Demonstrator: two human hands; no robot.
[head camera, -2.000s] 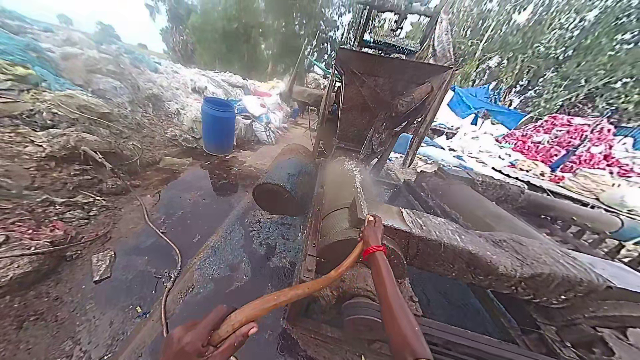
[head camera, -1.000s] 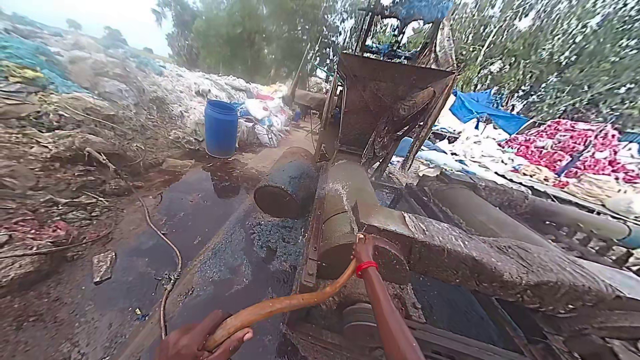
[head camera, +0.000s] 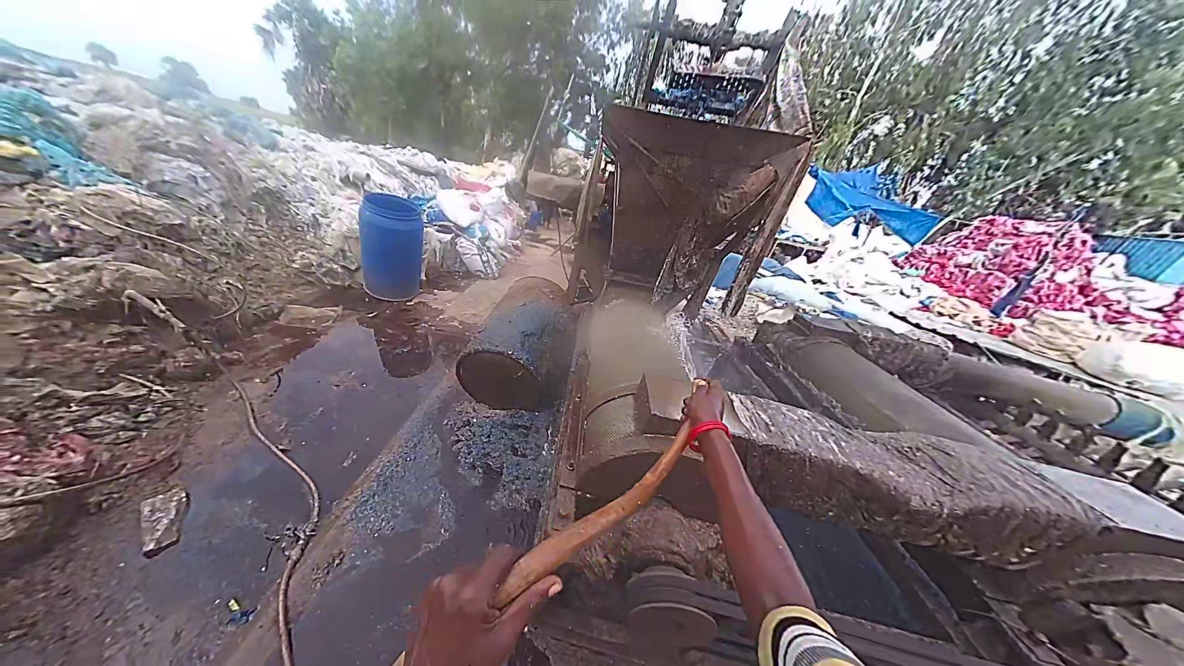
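An orange-brown hose (head camera: 592, 524) runs from my left hand (head camera: 481, 606) at the bottom up to my right hand (head camera: 708, 407). My left hand is closed around its lower part. My right hand, with a red band at the wrist, grips its far end, and water sprays from there toward the machine. Just left of my right hand lies a perforated metal drum (head camera: 618, 444) of the machine. Beyond it rises a rusty metal hopper (head camera: 694, 199). A dirt-caked duct or beam (head camera: 888, 462) extends right, passing behind my right forearm.
A dark barrel (head camera: 518, 356) lies on its side left of the machine. Farther back stands a blue plastic drum (head camera: 391, 248). Dark water covers the ground at left, where a thin hose (head camera: 301, 481) and a stone (head camera: 164, 520) lie. Long pipes (head camera: 860, 393) slant across the right.
My right hand stays on the hose end. The water spray, earlier on the drum to the left of that hand, now goes beyond the hand, along the right side of the drum.
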